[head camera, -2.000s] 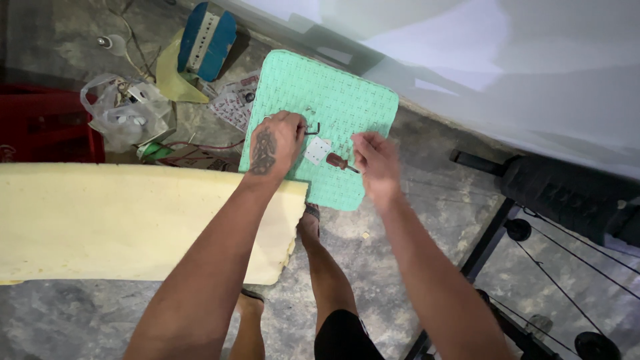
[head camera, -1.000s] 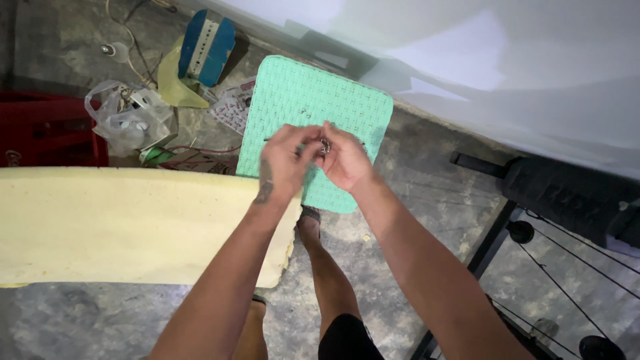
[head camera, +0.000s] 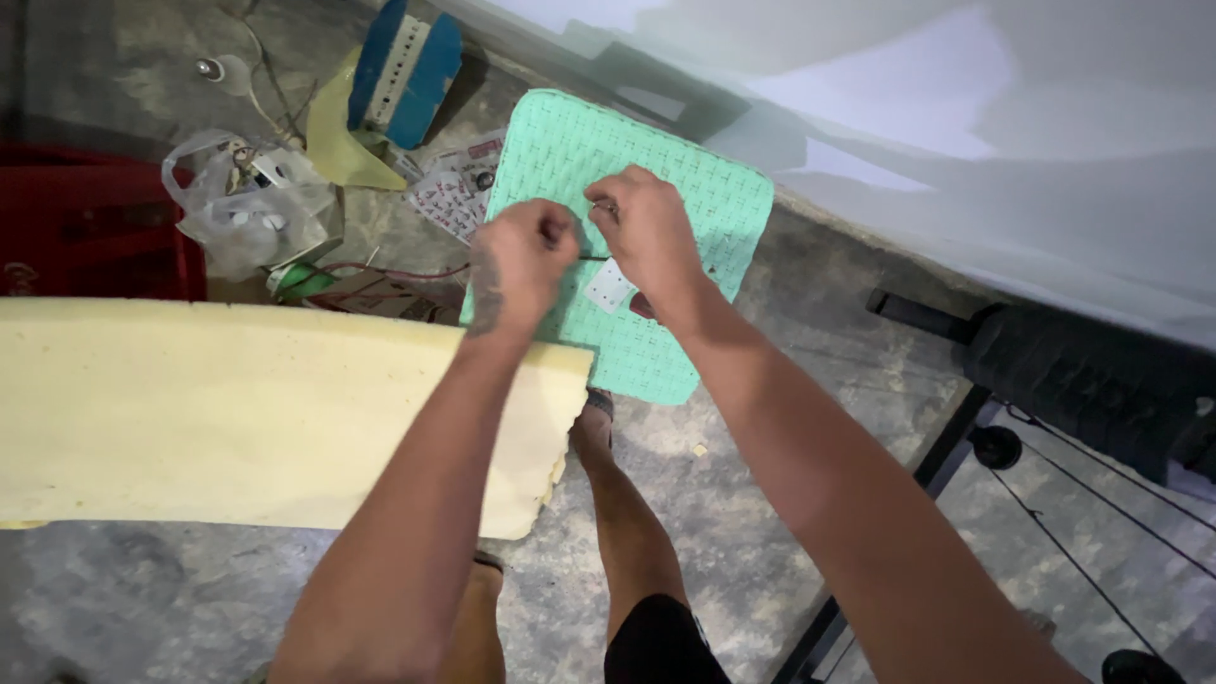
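Note:
A mint-green textured pad (head camera: 646, 157) with rounded corners lies below both hands. My left hand (head camera: 529, 249) hovers over its left side with curled fingers; whether it holds anything is hidden. My right hand (head camera: 643, 223) pinches a small metal piece (head camera: 606, 203) between thumb and fingertips, its exact kind unclear. Between the hands, a small white plate with holes (head camera: 609, 285) rests on the pad. The red handle of a screwdriver (head camera: 642, 305) shows partly under my right wrist, and a thin dark shaft end lies near the plate's upper edge.
A long cream foam slab (head camera: 237, 408) reaches in from the left. Beyond it are a red crate (head camera: 90, 223), a clear plastic bag (head camera: 261, 214), a blue board with a white strip (head camera: 404, 81) and loose cables. A white wall (head camera: 855, 114) stands behind; a black metal frame (head camera: 950, 442) stands right.
My hands, together over the pad one second ago, are now apart. The white plate and red handle, covered then, show again on the pad.

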